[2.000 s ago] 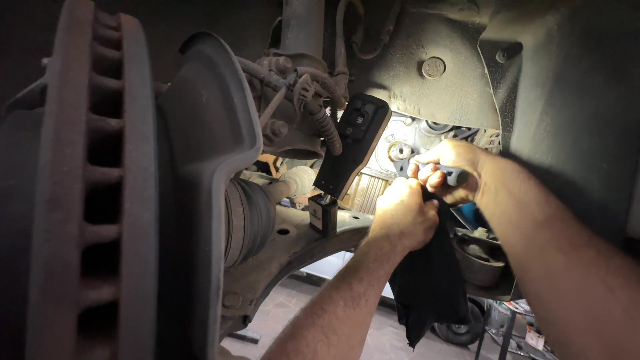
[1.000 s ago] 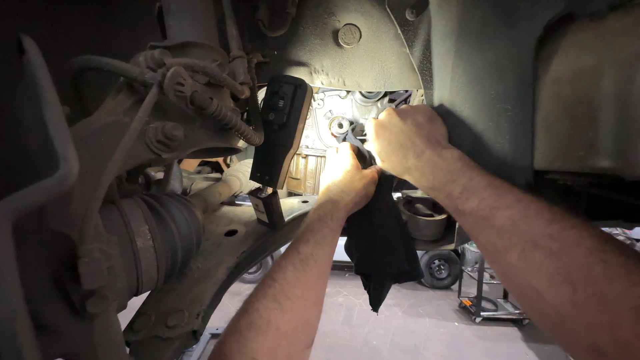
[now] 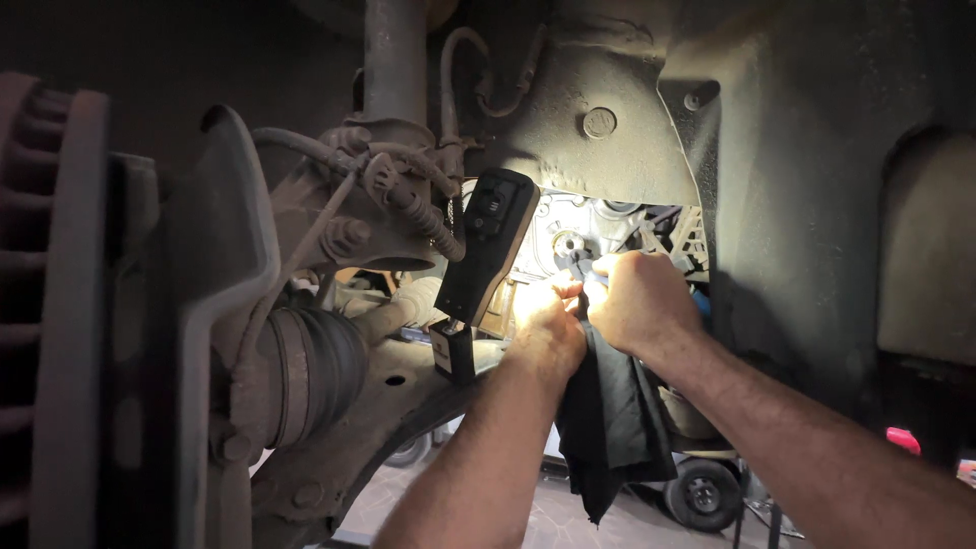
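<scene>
Side by side, my two hands work at the lit opening in the wheel well. My left hand (image 3: 547, 324) grips the upper part of a black cloth (image 3: 614, 412) that hangs below. Close against it, my right hand (image 3: 640, 297) is closed on a slim tool, mostly hidden by the fingers. The bunched end of the cloth lies at the edge of a round bore (image 3: 567, 242) in the metal engine cover (image 3: 545, 221). A black work light (image 3: 492, 244) on a block-shaped base (image 3: 452, 351) shines on this spot from the left.
A brake disc (image 3: 69, 305) and its dust shield (image 3: 229, 229) stand at left, with a ribbed rubber boot (image 3: 320, 374) beside them. The control arm (image 3: 396, 404) runs below the light. Wheel-well liner (image 3: 793, 229) borders the right. A wheel (image 3: 703, 494) is beyond, on the floor.
The right hand has turned and now points its fingers left at the bore, with the cloth's bunched end there. The view has shifted about.
</scene>
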